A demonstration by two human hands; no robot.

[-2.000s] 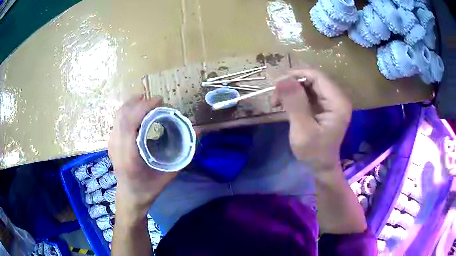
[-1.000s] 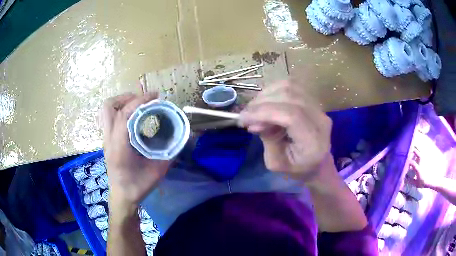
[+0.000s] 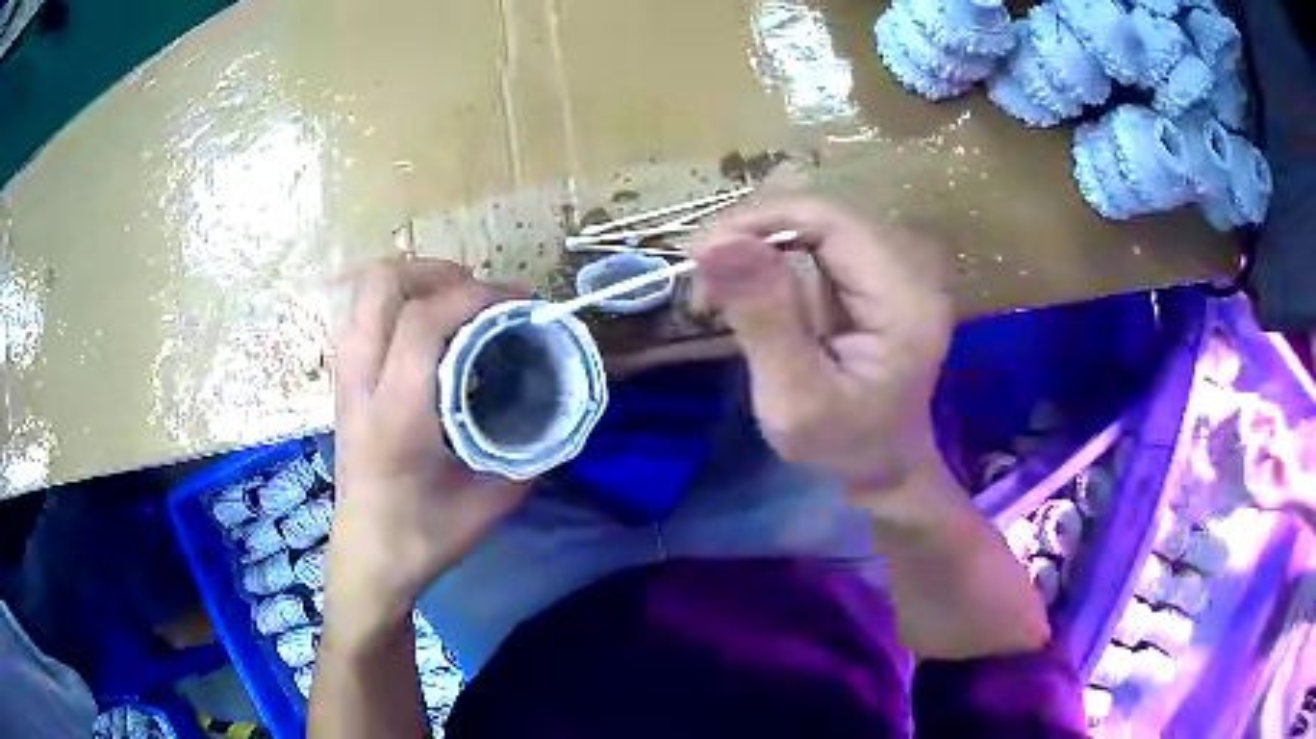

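Observation:
My left hand (image 3: 411, 419) is wrapped around the far left side of a grey-white tubular body (image 3: 523, 390), its wide mouth facing up at me. My right hand (image 3: 830, 339) pinches a thin cotton swab (image 3: 621, 287); the swab's whitish tip is at the upper right rim of the tubular body. The swab crosses over the small translucent glue cup (image 3: 625, 285), which stands on a stained cardboard pad (image 3: 505, 238). Spare swabs (image 3: 650, 221) lie just behind the cup, partly hidden by my right fingers.
Grey-white knobbly ring parts (image 3: 1140, 162) are heaped at the right of the curved brown bench (image 3: 390, 87). A blue crate (image 3: 217, 578) of ridged pieces is at lower left. A second, purple-looking crate (image 3: 1155, 505) is at lower right, with a blurred pinkish shape beside it.
The swab has moved from the glue cup to the tubular body's rim. The tubular body has shifted right and turned slightly. A person's hand at the right crate is now blurred.

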